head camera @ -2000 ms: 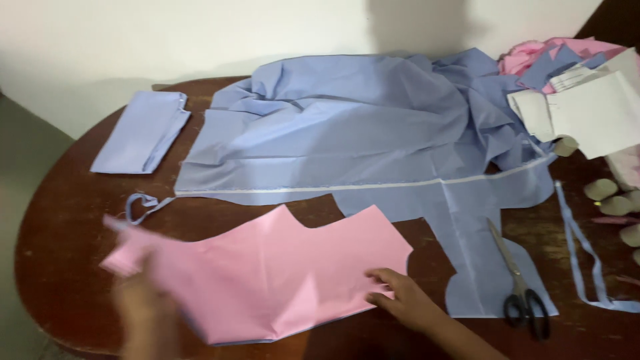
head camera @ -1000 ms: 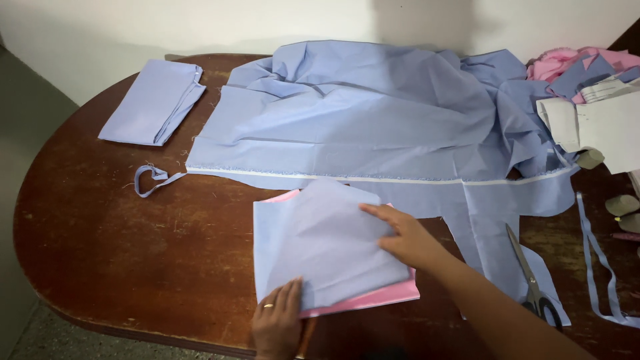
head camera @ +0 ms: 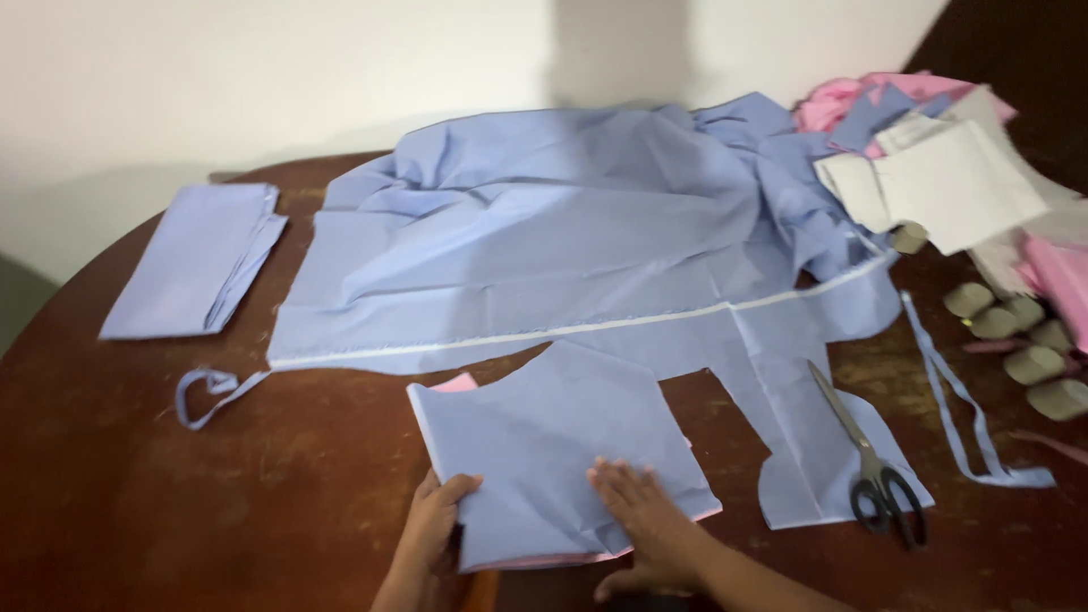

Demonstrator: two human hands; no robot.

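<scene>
A folded blue fabric piece point(head camera: 561, 433) with pink fabric point(head camera: 457, 383) showing at its edges lies near the table's front. My left hand point(head camera: 435, 518) grips its left edge, thumb on top and fingers beneath. My right hand point(head camera: 633, 514) rests flat on its lower right part, fingers slightly apart. Behind it spreads a large blue cloth point(head camera: 544, 246) with a white seam line along its front. To the right, scissors with black handles point(head camera: 871, 467) lie partly on a cut blue piece point(head camera: 799, 442).
A folded blue cloth point(head camera: 191, 263) and a thin blue strip point(head camera: 204, 399) lie at left. On the right are another blue strip point(head camera: 956, 408), white pieces point(head camera: 960, 183), pink cloth point(head camera: 850, 98) and several greyish cylindrical objects point(head camera: 1033, 365). A pale wall stands behind the wooden table point(head camera: 212, 501).
The pink piece, spread out two seconds ago, is now folded with its blue side up. My right hand has come down from the upper right part of the bundle to its lower right.
</scene>
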